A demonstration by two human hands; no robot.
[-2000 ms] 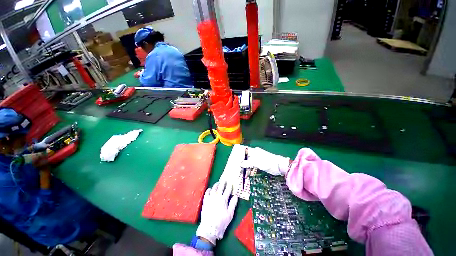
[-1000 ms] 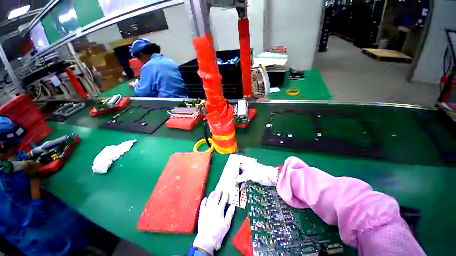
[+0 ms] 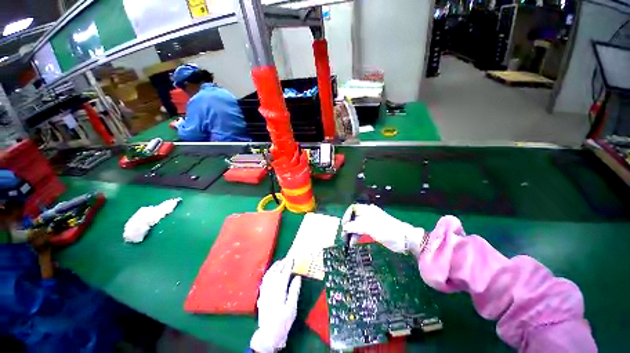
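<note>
A green circuit board [image 3: 376,293] with rows of small parts lies on a red-orange foam pad [image 3: 319,318], most of it hidden under the board. My right hand [image 3: 380,227], in a white glove below a pink sleeve, is over the board's far left corner and holds a thin dark stick [image 3: 351,238] pointing down at it. My left hand [image 3: 278,303], in a white glove, lies by the near end of a white label sheet [image 3: 314,238], left of the board. Its fingertips are at the sheet's edge; whether they grip it is unclear.
A foam pad [image 3: 235,262] and a crumpled white cloth [image 3: 148,219] lie left. A red-wrapped post [image 3: 284,152] stands ahead beside a yellow tape roll [image 3: 271,203]. Behind it runs a conveyor with dark fixtures [image 3: 428,183]. Two people in blue sit at left and across.
My right hand has moved right from the label sheet to the board's far corner, with the dark stick. More of the sheet now shows. The view has turned somewhat to the right.
</note>
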